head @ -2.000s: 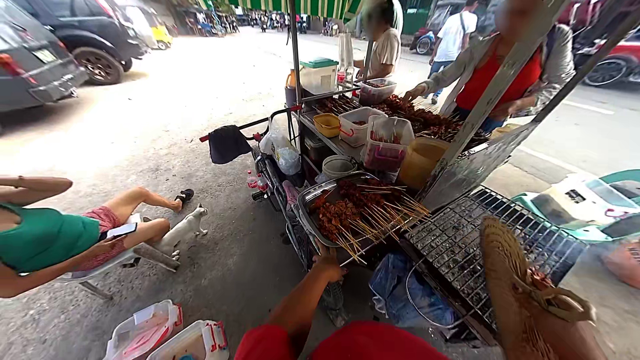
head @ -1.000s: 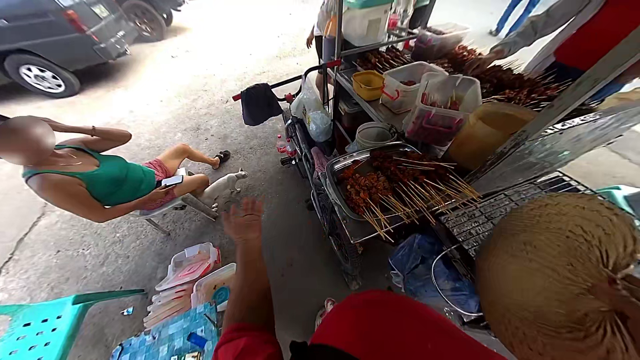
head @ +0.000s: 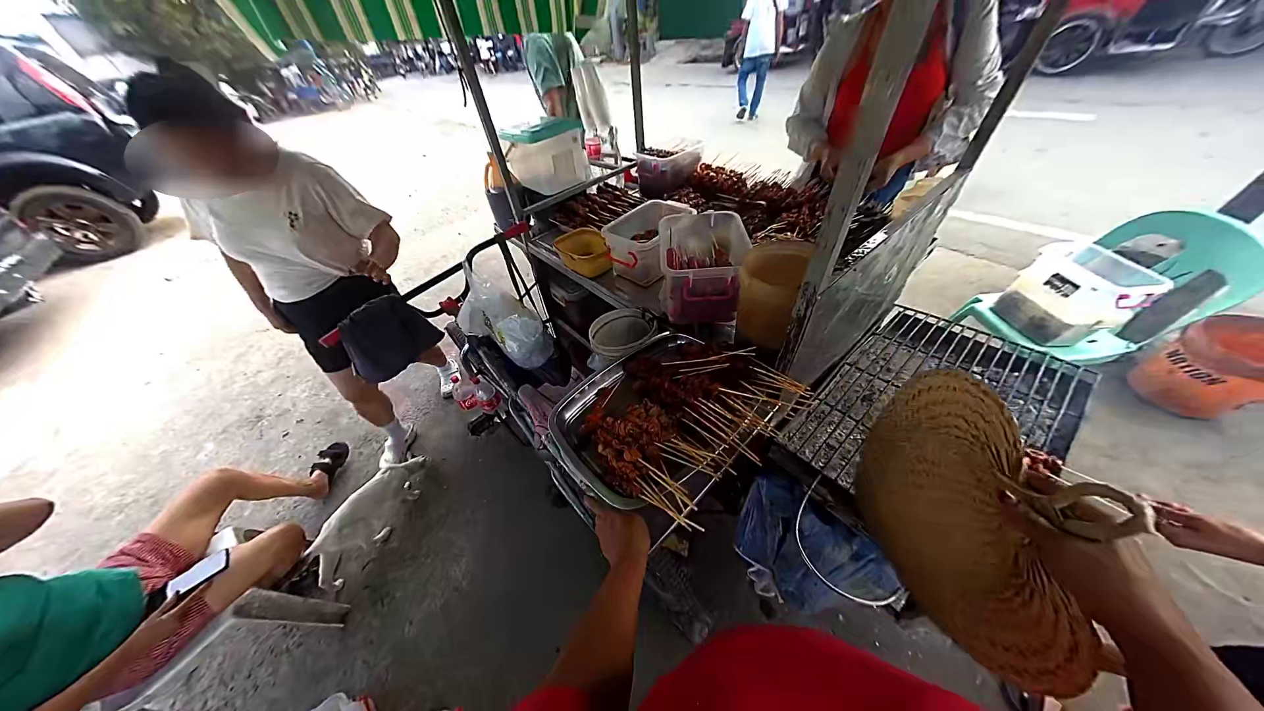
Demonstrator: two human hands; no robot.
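Note:
My left hand [head: 620, 533] is at the near corner of a metal tray [head: 583, 474], its fingers partly hidden under the rim. Skewers of marinated meat [head: 632, 444] fill the tray, their bare sticks pointing toward me and to the right. My right hand [head: 1071, 533] grips a woven hand fan [head: 938, 523] by its handle. The fan covers the near part of a charcoal grill's grate [head: 849, 395]. Just right of my right hand, another person's hand [head: 1195, 523] holds a skewer, partly behind the fan.
A food cart holds more skewers [head: 750, 197], plastic tubs [head: 706, 242] and a yellow bowl [head: 583, 253]. Behind the grill are a green chair [head: 1210, 247] and an orange bucket [head: 1200, 365]. A blue plastic bag [head: 820, 543] lies below the grill. Left are a seated person, a standing person and a white dog [head: 365, 513].
Since one second ago, my left hand has moved from open air to the tray's edge. A person in a white shirt now stands at the left, beyond the dog. The view has shifted.

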